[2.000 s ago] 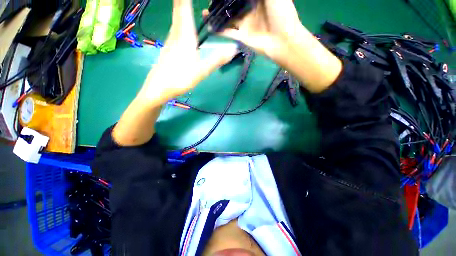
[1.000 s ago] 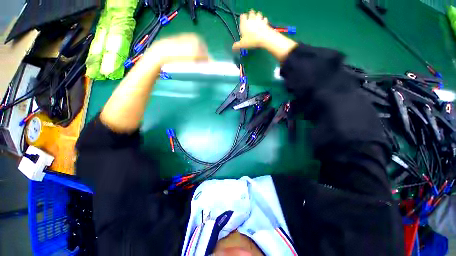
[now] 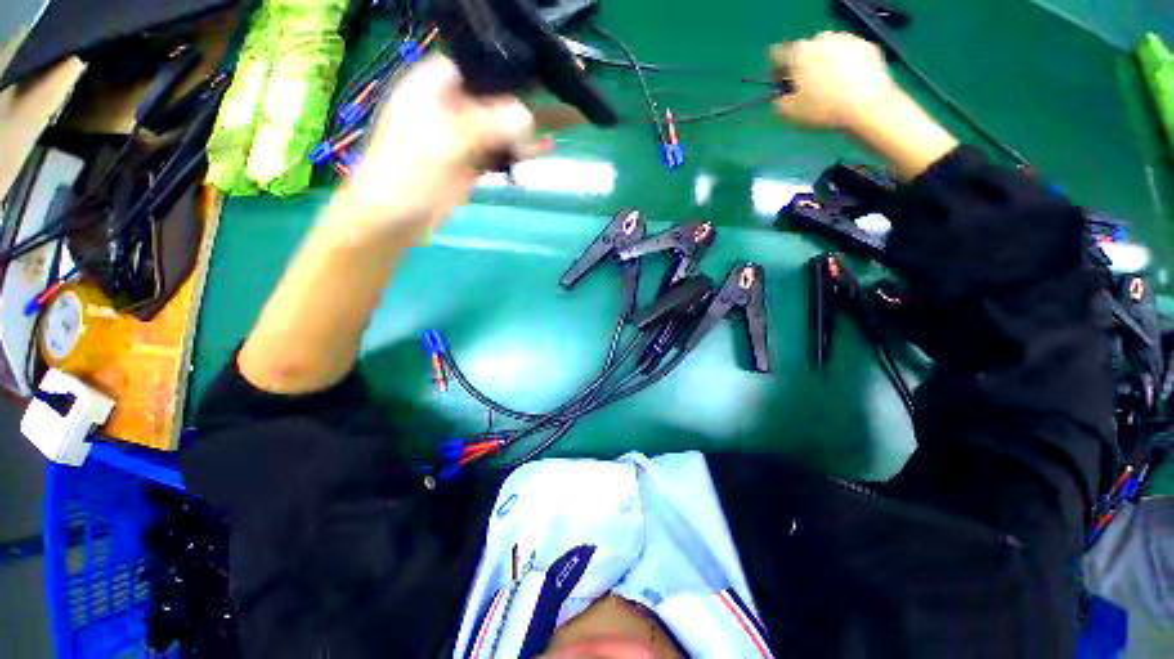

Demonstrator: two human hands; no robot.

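My left hand, blurred, is at the upper left, closed around a black battery clamp that rises above it to the top edge. My right hand is at the upper right, its fingers closed on a thin black clamp lead stretched between the hands. Several black clamps lie on the green mat in front of me, their leads curving to red and blue lead ends at the near edge. Another lead end lies between my hands.
A clamp pile is at the right, partly behind my sleeve. A green wrapped roll, an orange-yellow board and a white block are at the left. The blue crate is below them. More clamps and leads lie along the top.
My right hand has moved right and now pinches a lead. My left hand now holds a clamp. More clamps on the mat are uncovered beside my right sleeve.
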